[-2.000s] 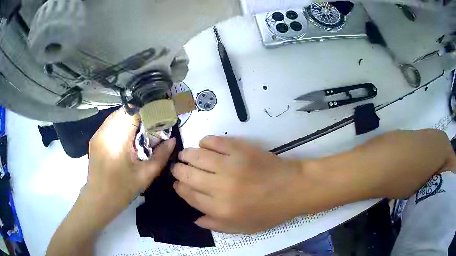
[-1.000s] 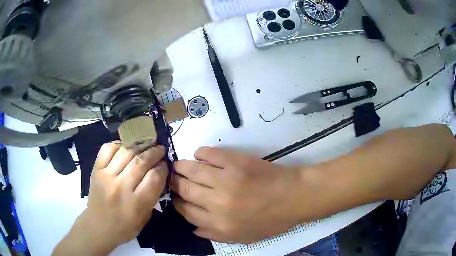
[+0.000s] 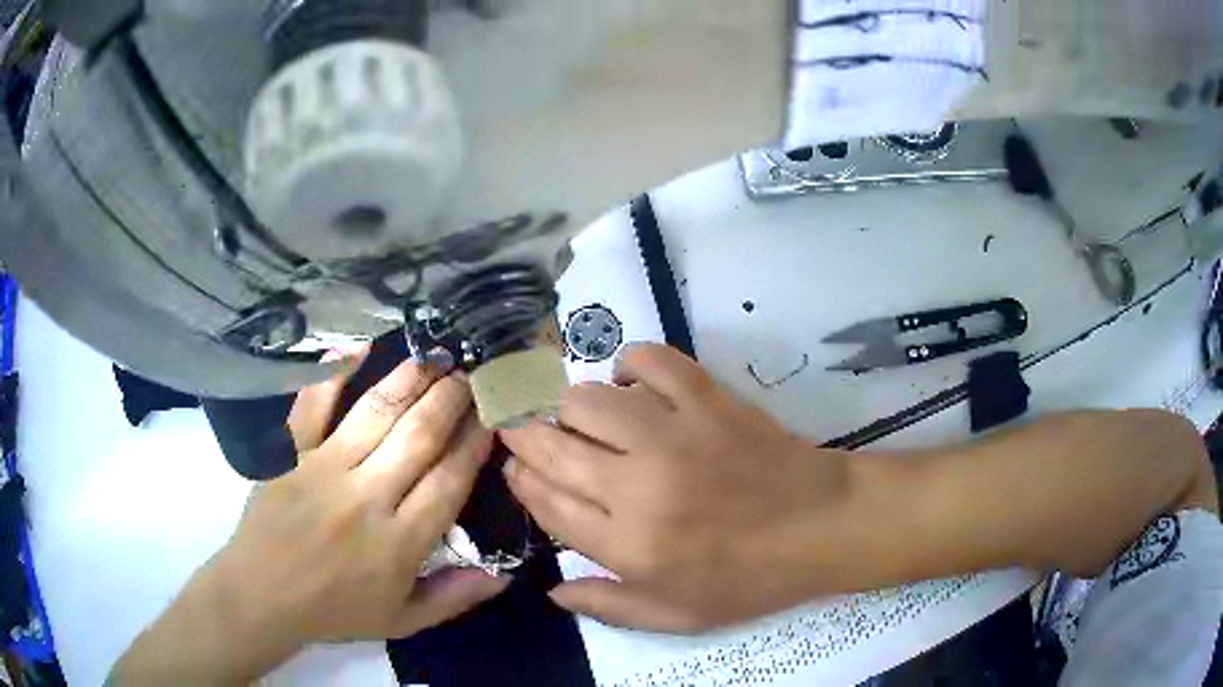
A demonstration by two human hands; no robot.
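Note:
My left hand (image 3: 382, 503) lies on the black cloth (image 3: 490, 638) just left of and below the needle area, its fingertips close to the metal parts under the machine head. Its thumb is at a small white-and-black patterned strip (image 3: 463, 548) near the cloth's middle. My right hand (image 3: 657, 497) rests with bent fingers on the cloth's right side, fingertips beside the beige block (image 3: 518, 388). Part of the cloth is hidden under both hands. The needle and presser foot are hard to make out behind the block.
The off-white sewing machine head (image 3: 604, 108) fills the upper left, with a ribbed dial (image 3: 352, 141). Black tweezers (image 3: 660, 275), a round bobbin (image 3: 592, 332), thread snips (image 3: 932, 334) and a black cloth scrap (image 3: 997, 391) lie on the white table. A black paddle (image 3: 248, 436) is left of the needle.
The view has shifted, with the machine head filling more of it. My left hand has spread its fingers flatter and reaches nearer the needle; its thumb has moved apart. My right hand remains beside it.

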